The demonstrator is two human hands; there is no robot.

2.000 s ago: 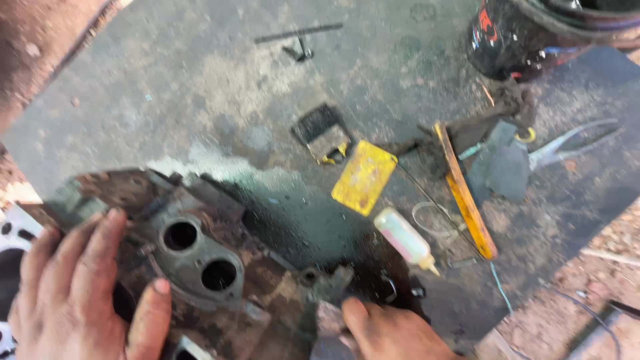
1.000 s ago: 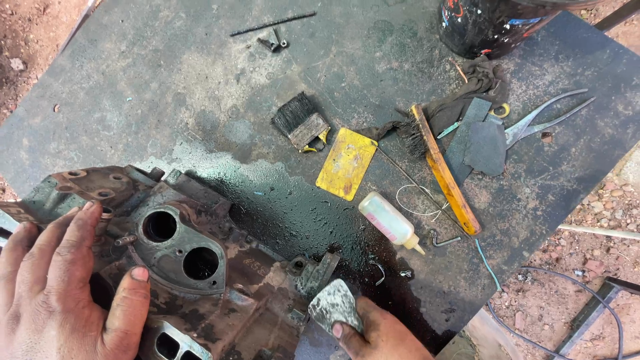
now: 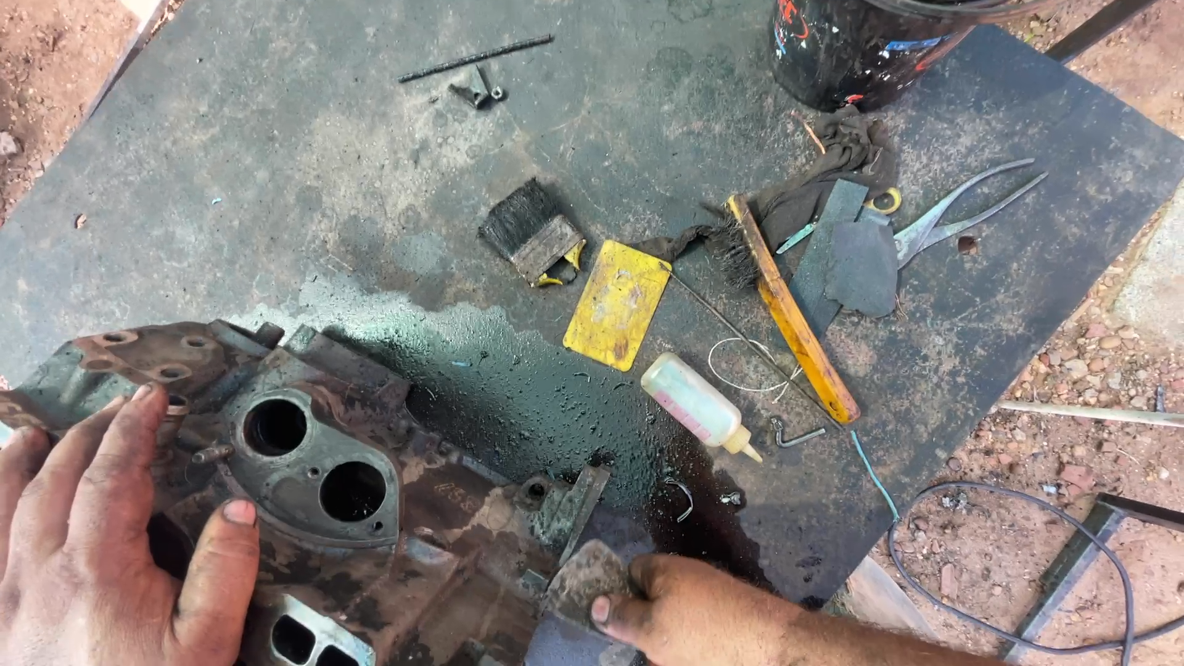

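A greasy metal engine casting, which looks like an intake manifold (image 3: pixel 435 555), lies at the lower left; its oval flange (image 3: pixel 314 476) has two round bores. My left hand (image 3: pixel 120 546) rests spread on the casting, left of the flange, with its fingers apart. At the casting's right end, my right hand (image 3: pixel 666 601) pinches a small flat grey piece (image 3: pixel 587 583), perhaps sandpaper or a scraper blade; its kind is not certain. The piece overlaps the casting's edge in view, and whether it touches is unclear. The casting's lower part is cut off by the frame.
Dark liquid (image 3: pixel 518 398) wets the metal tabletop (image 3: pixel 305 157). Beyond lie a paintbrush (image 3: pixel 532 231), a yellow plastic card (image 3: pixel 618 305), a dropper bottle (image 3: pixel 694 402), a wooden-handled brush (image 3: pixel 795 314), a hex key (image 3: pixel 797 433), pliers (image 3: pixel 953 213) and a dark rag (image 3: pixel 846 153). A black bucket (image 3: pixel 851 51) stands at the top right.
The grey piece in my right hand looks pale and tilted one second ago and darker and flatter now. My left hand stays on the casting. The view has shifted.
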